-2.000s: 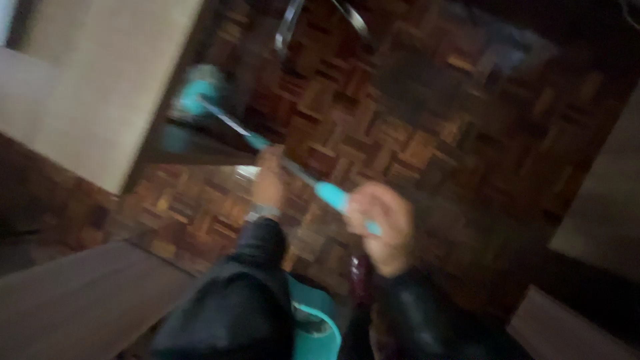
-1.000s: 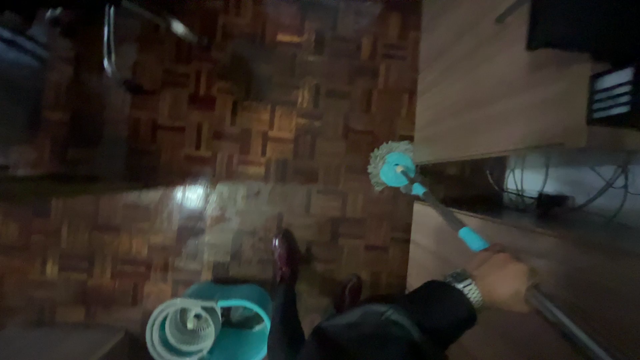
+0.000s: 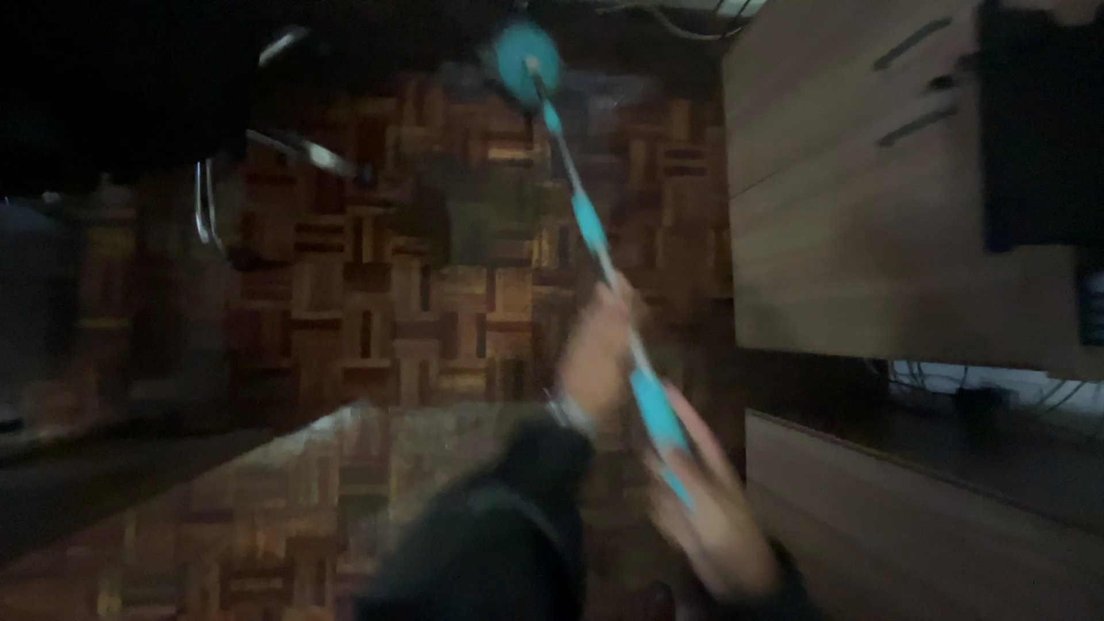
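A spin mop (image 3: pixel 589 220) with a turquoise and metal handle reaches away from me across the dark parquet floor. Its round turquoise head (image 3: pixel 526 60) lies at the top of the view, where the floor falls into shadow. My left hand (image 3: pixel 595 349), with a metal watch band at the wrist, grips the metal shaft partway along. Nearer to me, my right hand (image 3: pixel 711 517) is around the turquoise grip at the handle's end. Both hands are blurred.
Wooden cabinets (image 3: pixel 811 267) with dark handles stand on the right, with loose cables (image 3: pixel 975 388) in the gap between them. Bent metal tubes (image 3: pixel 207 203) of some furniture show at the upper left, beside a large dark shape. Parquet flooring (image 3: pixel 431 328) runs between the two sides.
The mop head has moved from beside the cabinet edge to the far floor at the top. My left hand now holds the shaft with my right hand behind it. The view has shifted greatly.
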